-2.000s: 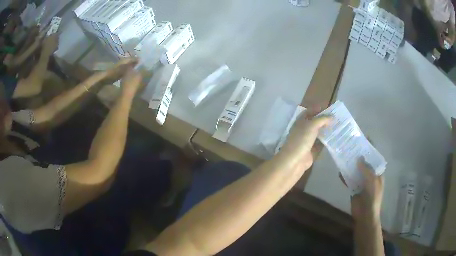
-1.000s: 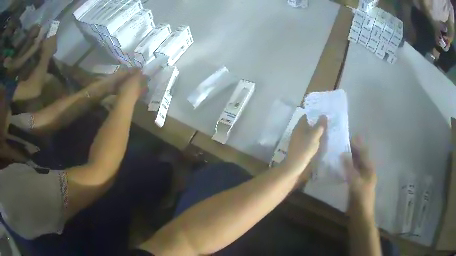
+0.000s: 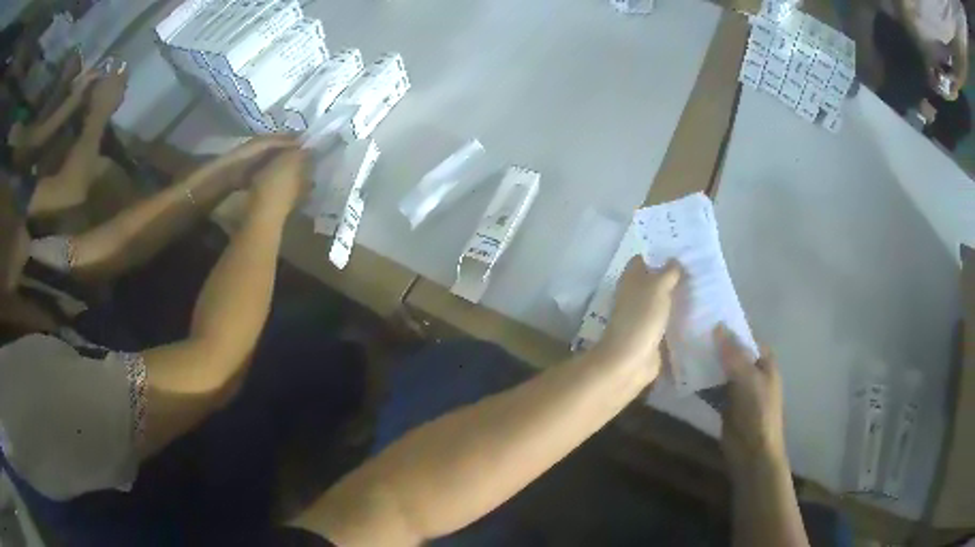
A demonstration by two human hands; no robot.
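An instruction leaflet [image 3: 700, 283], white with fine print, is held up between my two hands over the table. My left hand [image 3: 641, 315] grips its left side. My right hand [image 3: 752, 374] grips its lower right edge with the thumb on top. A white folding carton [image 3: 601, 310] lies partly hidden behind the leaflet and my left hand. A cloudy plastic sleeve [image 3: 588, 256] lies beside this carton on its left.
Another carton [image 3: 503, 230] with an open end flap and a clear sleeve [image 3: 442, 184] lie to the left. A neighbouring person's hands [image 3: 280, 166] work by a row of cartons [image 3: 246, 59]. Stacked cartons [image 3: 796, 66] stand far right. Two bagged items [image 3: 885, 433] lie at right.
The leaflet was tilted to the right, then upright with my right hand off its edge. Now it is slightly further left and both hands hold it.
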